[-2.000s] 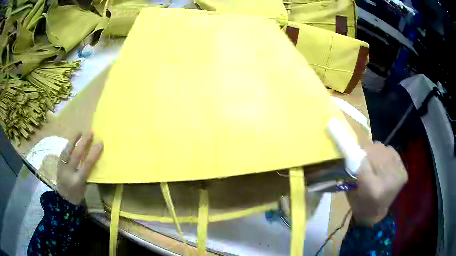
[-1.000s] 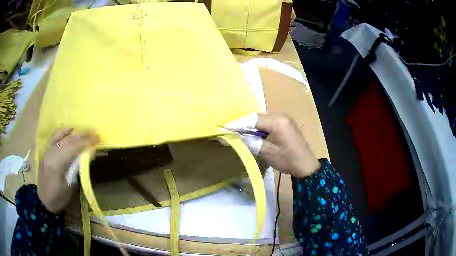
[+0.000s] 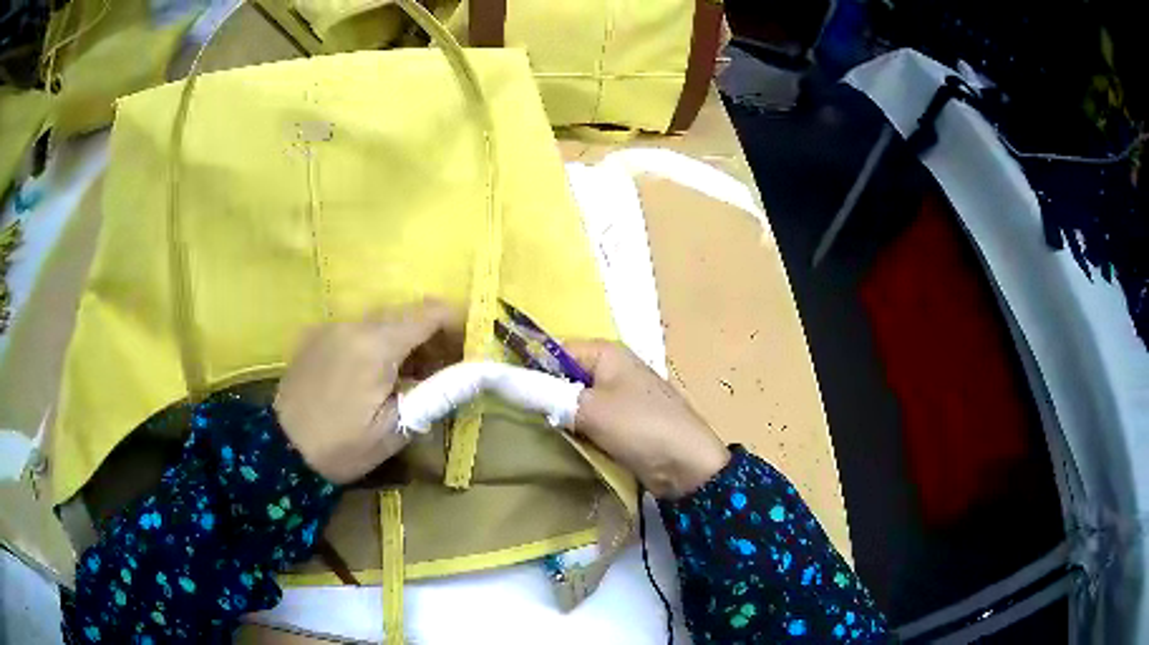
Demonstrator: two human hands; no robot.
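Observation:
A yellow tote bag [image 3: 403, 239] lies with its mouth towards me, tan lining [image 3: 529, 504] showing inside. One handle [image 3: 485, 189] is looped up over the upper panel. My right hand [image 3: 643, 422], with white wrap on a finger, holds thread snips [image 3: 542, 349] with purple grips, blades pointing at the handle strap near the bag mouth. My left hand [image 3: 347, 391] is at the same strap from the left, slightly blurred; its fingertips are partly hidden, and it seems to pinch the strap or panel. Another strap [image 3: 393, 567] hangs from the lower edge.
A yellow bag with brown bands [image 3: 605, 63] lies at the far end. Yellow pieces [image 3: 114, 63] are piled far left. A white sheet [image 3: 617, 252] partly covers the tan table [image 3: 731, 328]. Right are a dark aisle, a red bin [image 3: 945, 365] and a white-covered table [image 3: 1008, 252].
The near handle has been flipped up over the bag's panel. My left hand has moved right, to the strap, and my right hand moved slightly left and down with the snips. The mouth edge is now lifted and bent.

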